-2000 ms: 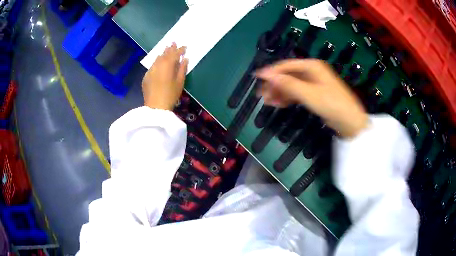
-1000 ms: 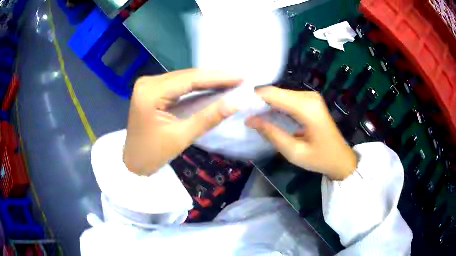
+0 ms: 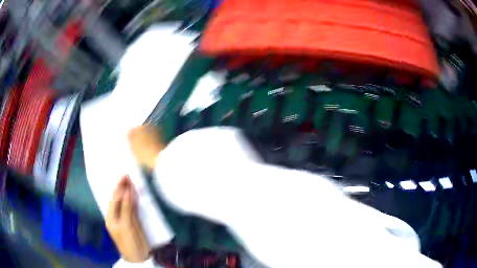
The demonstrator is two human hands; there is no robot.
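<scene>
A long white liner sheet lies at the left of the bench, its lower end near my hands; the view is blurred. My left hand is at the sheet's lower left edge, fingers pointing up and lying against it. My right hand is over the sheet's right edge, partly hidden by my sleeve; its fingers are too blurred to tell. Rows of watches with dark straps lie on the green mat to the right.
A crumpled white wipe lies on the mat above my right sleeve. A red tray stands along the far edge. Blue bins and red pieces show below the bench edge. White paper lies at the far left.
The view has swung to the right and blurred. My hands have parted from the raised sheet, which is now lower on the bench, and my right arm reaches across to the left.
</scene>
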